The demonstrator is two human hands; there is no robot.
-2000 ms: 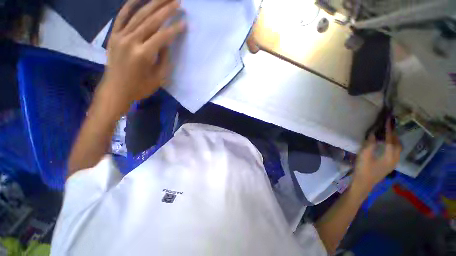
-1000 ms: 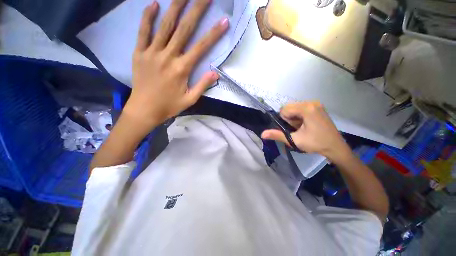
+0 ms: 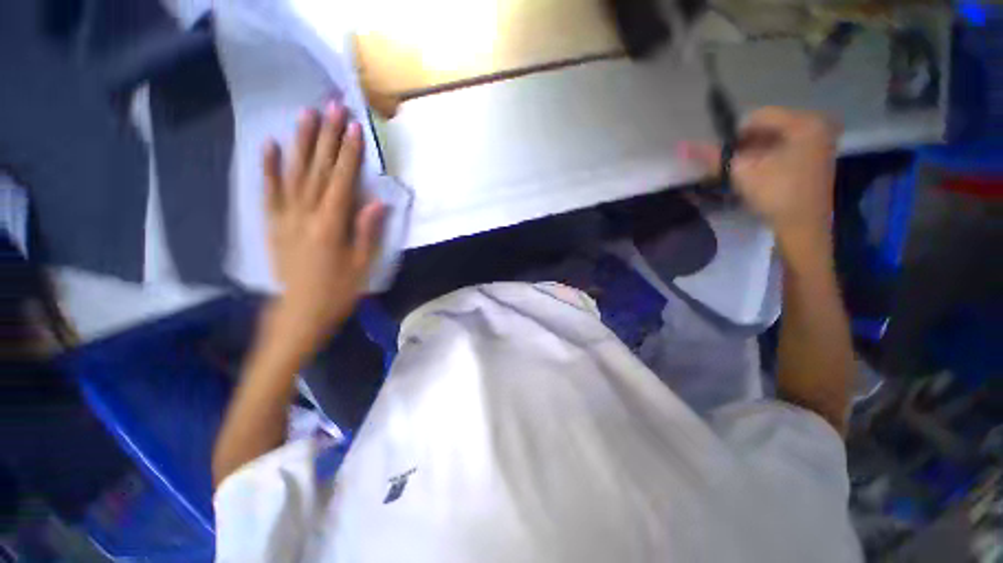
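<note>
A pale fabric panel (image 3: 258, 83) lies at the left of the white table, its right edge showing a thin dark line. My left hand (image 3: 319, 214) lies flat on it, fingers slightly apart, gripping nothing. My right hand (image 3: 781, 165) holds the scissors (image 3: 720, 110) by their dark handles over the table's front edge at right. The blades point up and away and are blurred. The panel and scissors are well apart.
The cream machine bed (image 3: 495, 50) is brightly lit at top centre. Dark panels (image 3: 83, 165) lie at far left. A blue crate (image 3: 165, 385) stands below the table at left. Pale and dark pieces (image 3: 737, 269) hang below the table's front edge.
The scissors and my right hand have moved away from the panel's edge to the right. My left hand stays on the panel. The view has turned and is blurred.
</note>
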